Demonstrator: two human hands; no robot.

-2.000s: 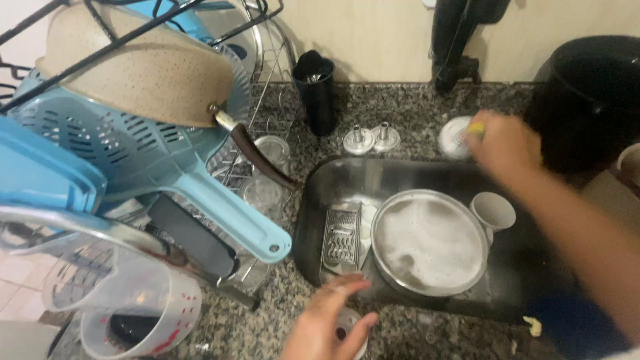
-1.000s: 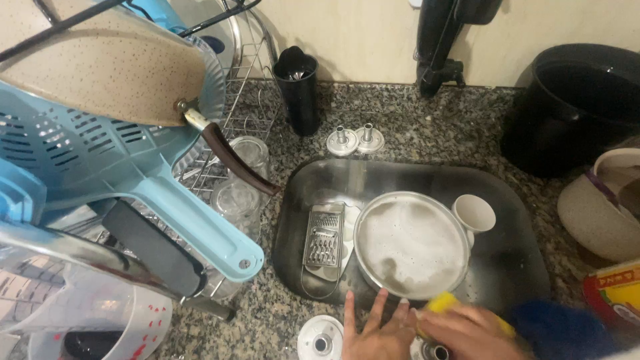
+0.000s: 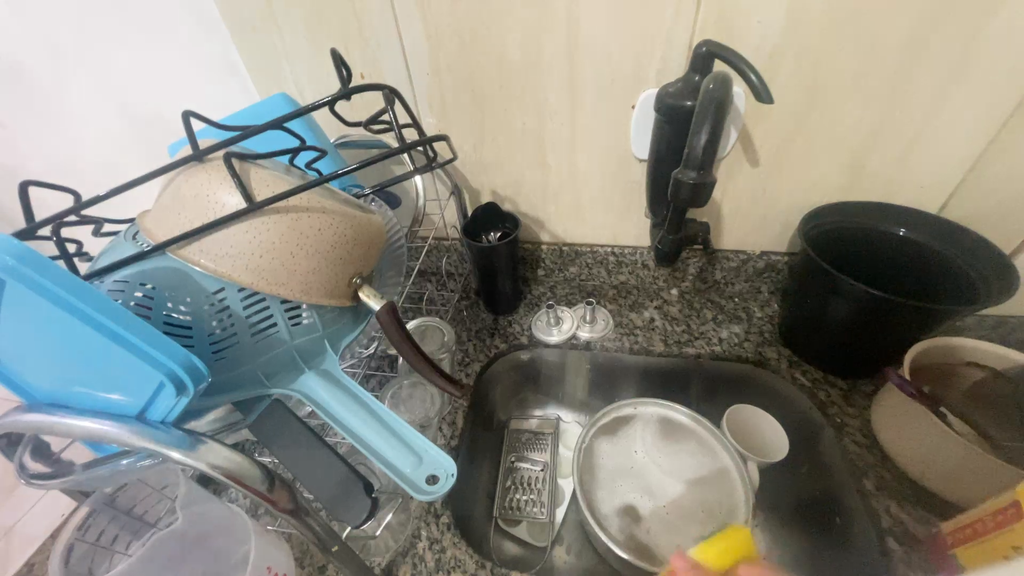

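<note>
Fingertips of my right hand (image 3: 740, 566) show at the bottom edge of the head view, closed on a yellow sponge (image 3: 724, 548). They are by the near rim of a round metal pan (image 3: 664, 480) holding cloudy liquid in the sink. Left of the pan, a metal grater (image 3: 528, 468) lies on a pale tray with rounded hollows (image 3: 566, 480). A white cup (image 3: 754, 434) sits tilted at the pan's right. Two metal discs with short stems (image 3: 554, 322) lie behind the sink. My left hand is out of view.
At left, a wire dish rack holds a blue colander (image 3: 344, 400), a speckled pan (image 3: 272, 224) and blue containers. A black utensil cup (image 3: 494, 264) and black faucet (image 3: 680, 160) stand behind. At right are a black bucket (image 3: 864, 312) and a beige pot (image 3: 920, 432).
My right hand has come from behind the sink to the near side with the sponge. My left hand has left the view. The view has tilted upward.
</note>
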